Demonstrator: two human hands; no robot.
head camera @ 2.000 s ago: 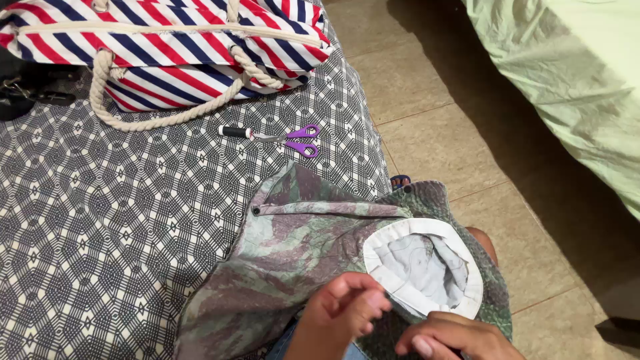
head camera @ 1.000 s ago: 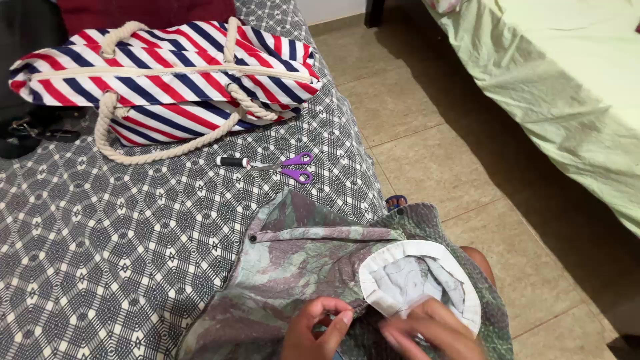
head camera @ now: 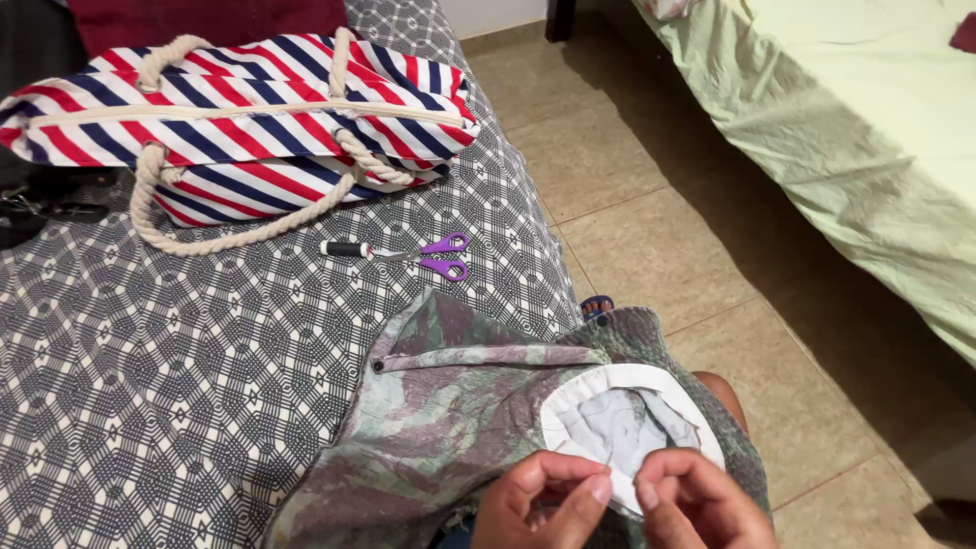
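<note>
My left hand (head camera: 553, 499) has its thumb and index fingertip pinched together, with what looks like a thin dark strand between them, too fine to identify. Close by on its right, my right hand (head camera: 698, 499) has its thumb and bent fingers together; whether anything is between them cannot be told. Both are over the lower edge of a round white-rimmed fabric opening (head camera: 564, 404). This lies on a camouflage-print cloth piece with snap buttons (head camera: 457, 396), spread over the lap and bed. Farther up the bed, purple-handled scissors (head camera: 442, 255) touch a spool of black thread (head camera: 347, 249).
A striped bag with rope handles (head camera: 244, 137) lies on the patterned bedspread (head camera: 152, 343), beside black items at the far left. Tiled floor (head camera: 633, 229) separates this bed from another with a pale green sheet (head camera: 801, 152). A foot in a sandal (head camera: 596, 306) shows below the bed edge.
The right hand has moved off the white-rimmed opening's lower part, where it was blurred a second ago. Both hands' fingertips are now closer together.
</note>
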